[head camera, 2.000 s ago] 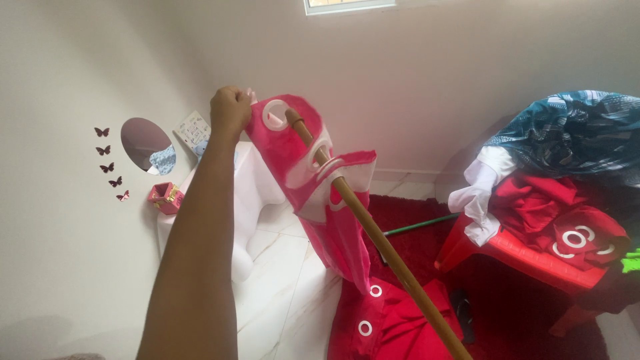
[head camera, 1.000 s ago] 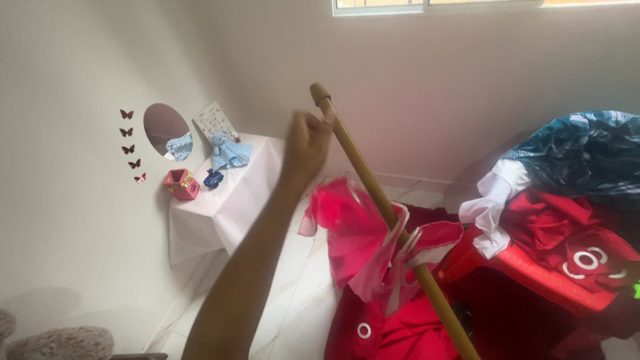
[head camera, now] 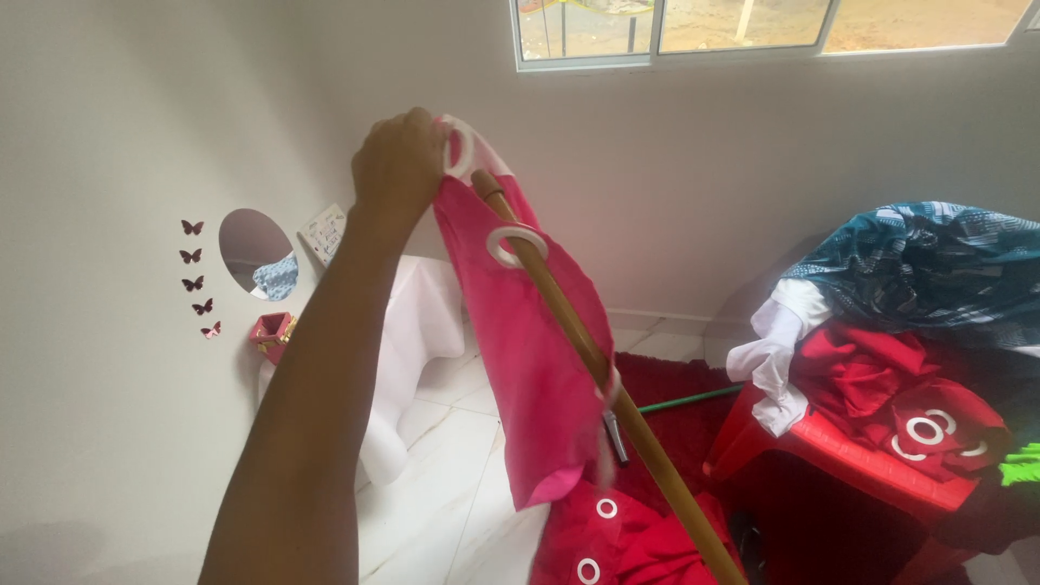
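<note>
My left hand (head camera: 400, 162) is closed on the top edge of a pink curtain with white eyelet rings (head camera: 524, 317), beside one ring. A wooden curtain rod (head camera: 569, 325) slants from the upper middle to the bottom edge. Its capped end (head camera: 487, 185) is close to the ring near my hand, and the rod passes through another white ring (head camera: 517, 246) just below. Farther down, more of the cloth gathers around the rod. My right hand is outside the frame.
Red cloth with white rings (head camera: 605, 536) lies on the dark red rug (head camera: 674, 378). A red plastic stool (head camera: 877, 467) at right bears red, white and teal cloths. Behind my forearm stands a small table with a white cloth (head camera: 422, 317), near an oval mirror (head camera: 258, 253). A window (head camera: 731, 53) is above.
One second ago my left hand was by the rod's end and the pink cloth hung bunched lower down. Now the hand holds the cloth's top edge up, and the cloth is spread beside the rod.
</note>
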